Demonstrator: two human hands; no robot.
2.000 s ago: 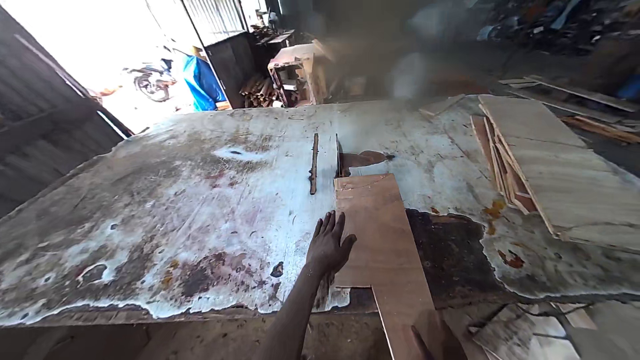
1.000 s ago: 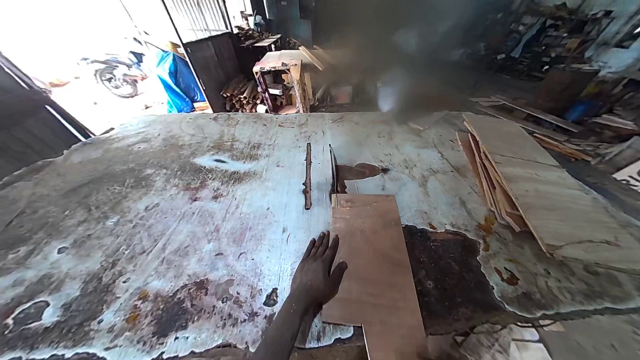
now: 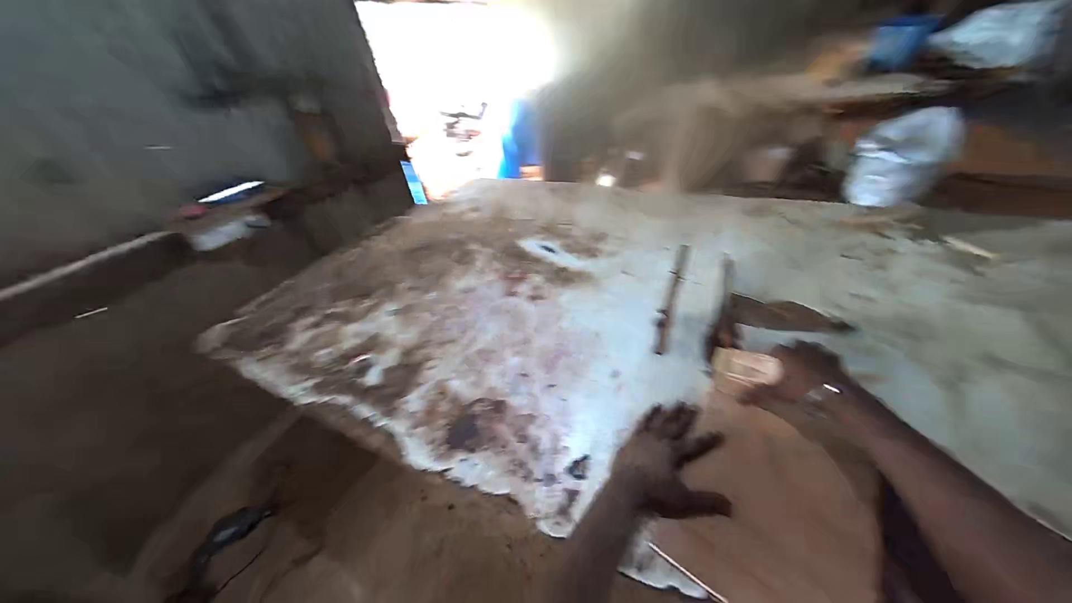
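My left hand (image 3: 666, 461) lies spread, palm down, across the left edge of a brown plywood piece (image 3: 770, 502), its fingers reaching over the stained worktable (image 3: 536, 335). At the far end of the plywood, my right hand (image 3: 796, 373) grips a small pale wooden block (image 3: 745, 368). Something shiny is at the right wrist. Just beyond the block, a dark blade-like strip (image 3: 722, 306) stands up from a slot in the tabletop. A thin wooden strip (image 3: 672, 300) lies left of it, roughly parallel. The view is blurred.
The table's ragged front-left edge borders the floor (image 3: 402, 536), where a dark object (image 3: 230, 532) lies. A wall with a ledge (image 3: 226, 218) is at the left. A crumpled pale plastic bag (image 3: 904, 155) is near the far right edge. A dark hole (image 3: 783, 316) opens beside the strip.
My right hand is now at the plywood's far end with a pale block in it; a second ago it was not clearly in view. The view has swung left.
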